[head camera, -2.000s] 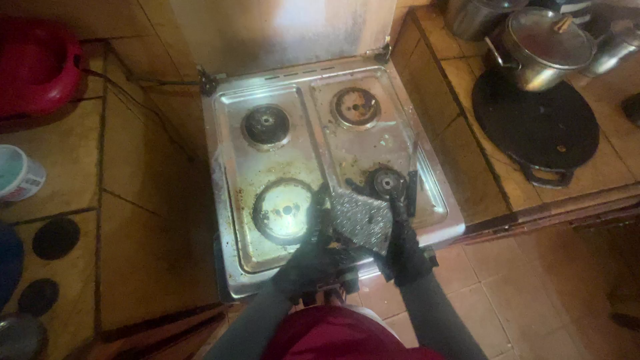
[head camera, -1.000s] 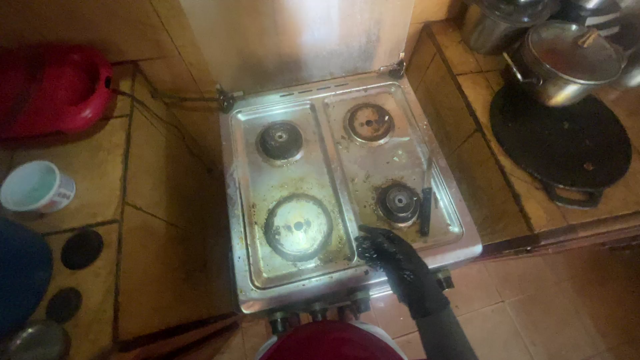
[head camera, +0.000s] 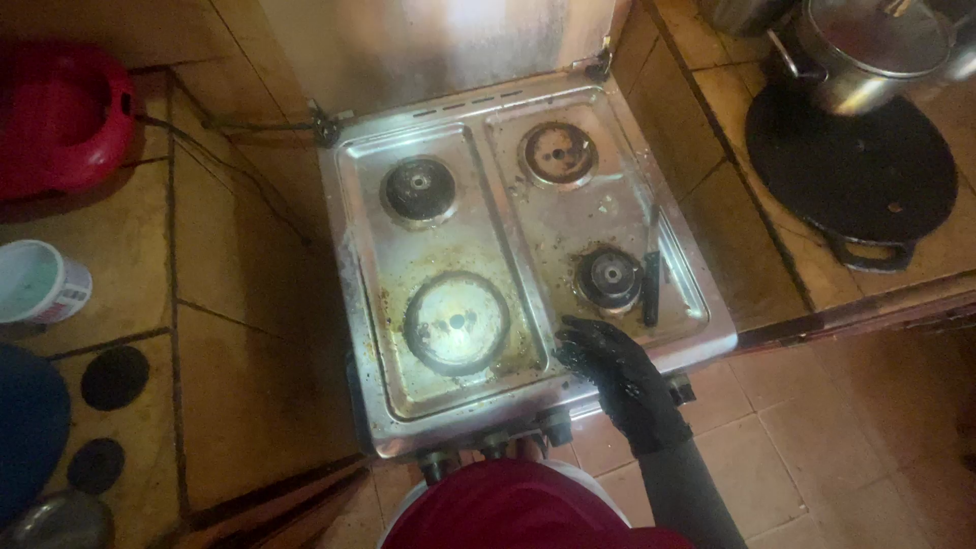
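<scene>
My right hand (head camera: 621,377), in a black rubber glove, hovers at or rests on the front edge of a dirty metal gas stove (head camera: 457,252). Nothing shows in its slightly curled fingers. Just beyond them sits the front right burner (head camera: 610,276), with a black-handled knife (head camera: 651,286) lying on its right. The front left burner seat (head camera: 457,322) has no cap and is ringed by brown grime. A black cap covers the rear left burner (head camera: 418,185); the rear right burner seat (head camera: 558,153) is stained brown. My left hand is out of view.
On the right tiled counter, a lidded metal pot (head camera: 869,57) overlaps a round black griddle (head camera: 850,175). On the left counter are a red plastic object (head camera: 65,122), a white tub (head camera: 38,282) with greenish contents and two black discs (head camera: 114,377). The stove's lid (head camera: 442,46) stands raised.
Two seconds ago both gloved hands held a grey, textured sheet or pad over the stove's front. The left hand and that piece have since gone from view; the right hand stays near the front edge.
</scene>
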